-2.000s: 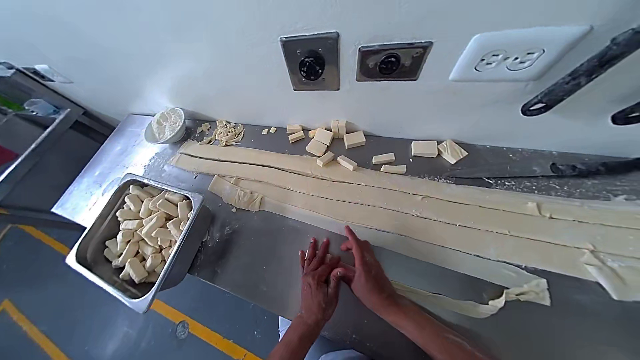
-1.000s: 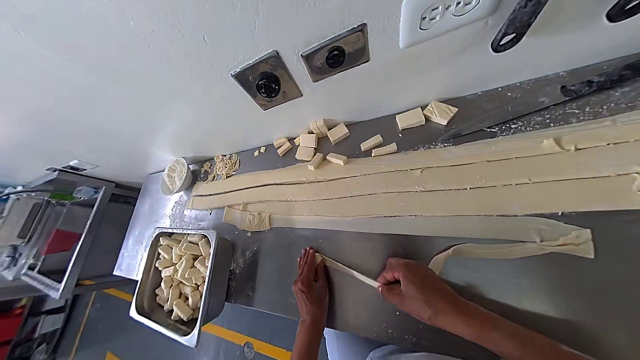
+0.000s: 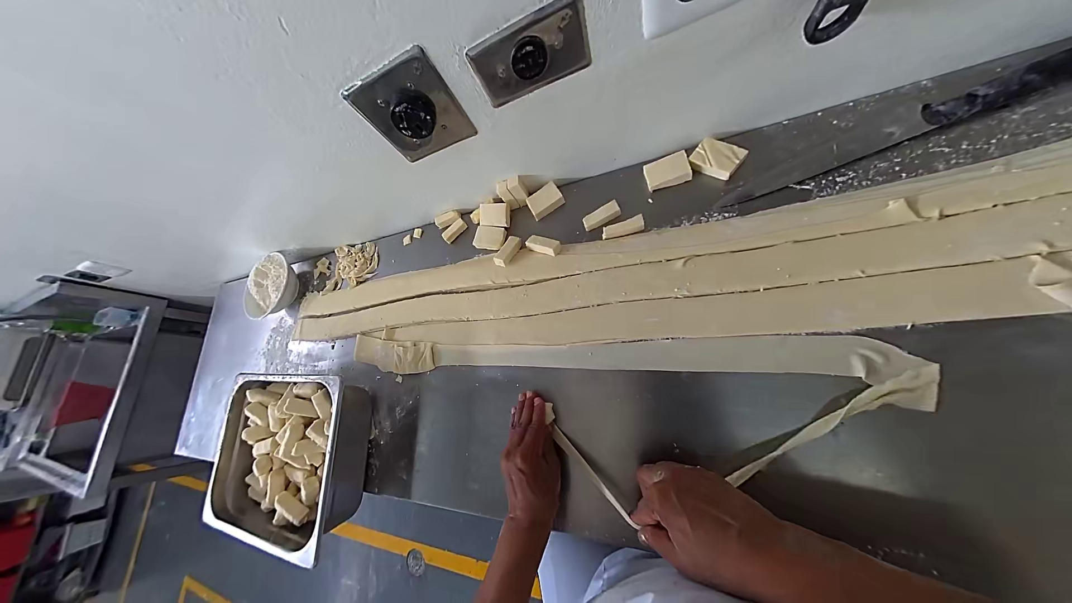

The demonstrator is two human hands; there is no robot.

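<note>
My right hand [image 3: 691, 519] grips a narrow strip of dough [image 3: 593, 473], which stretches taut from it to my left hand. The left hand [image 3: 533, 461] lies on the steel worktop, fingers together, over a small pale piece at the strip's end; what its palm covers is hidden. From the right hand the strip also runs up to the folded end of a thin dough band [image 3: 645, 353]. That band's other end is bunched around something at the left. Long cut sheets of dough [image 3: 670, 276] lie beyond it, side by side.
Cheese-like blocks [image 3: 667, 171] lie along the wall. A steel pan [image 3: 335, 452] of pale pieces is at the left edge, near a bowl of flour [image 3: 270, 285] and dough scraps [image 3: 356, 264]. A long knife [image 3: 846, 142] lies at the back right. Wall outlets [image 3: 412, 113] are above.
My hands were close together two seconds ago; now they are apart with the strip stretched between them. Since one second ago the right hand has come nearer the worktop's front edge. The view has turned.
</note>
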